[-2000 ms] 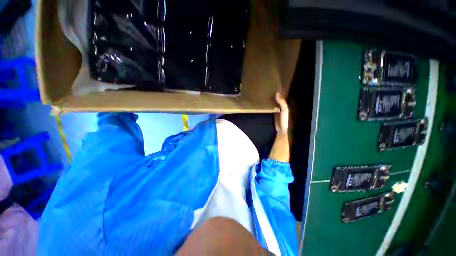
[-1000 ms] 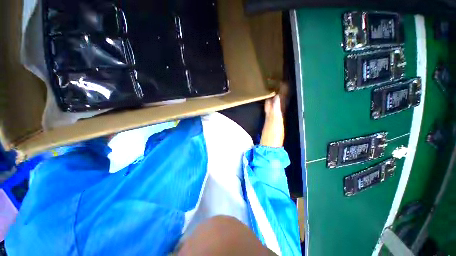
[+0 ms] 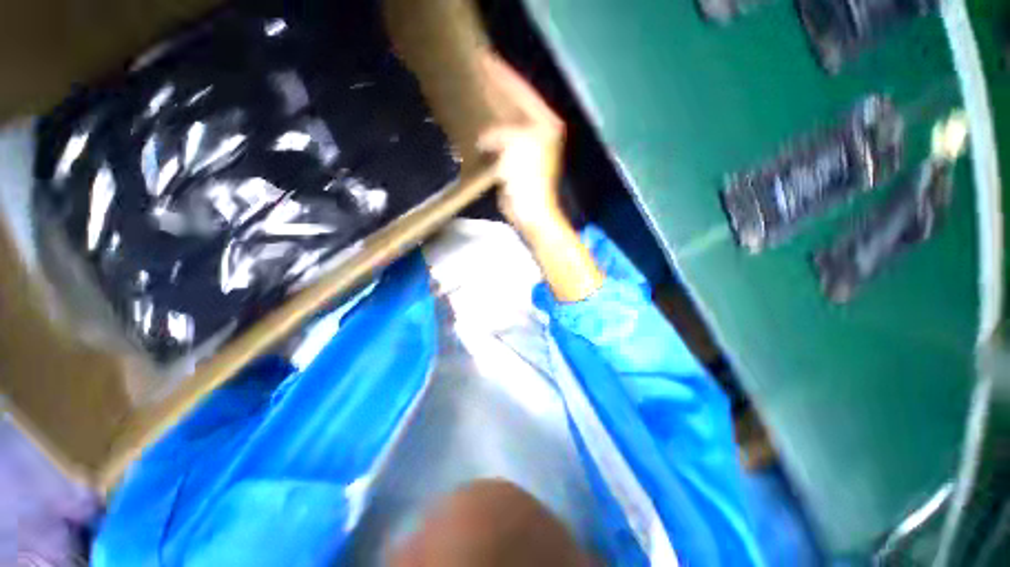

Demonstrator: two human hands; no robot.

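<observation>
An open cardboard carton [image 3: 299,300] lies tilted across the upper left, close against my front. Glossy black blister trays [image 3: 238,183] with bright reflections sit inside it, blurred. My right hand [image 3: 525,150] grips the carton's right corner from outside; its fingertips are blurred. My left sleeve runs behind the carton's near wall at the lower left, and my left hand is hidden.
On the right is a green bench mat [image 3: 886,377] with several open phone bodies [image 3: 817,177]. A pale crumpled scrap [image 3: 949,135] lies by the curved white rail [image 3: 986,255]. A purple-clothed person [image 3: 39,498] shows at the lower left.
The carton has tilted and shifted left and down in view, with my right hand still on its corner. The bench now appears slanted and closer. Glare on the trays has spread.
</observation>
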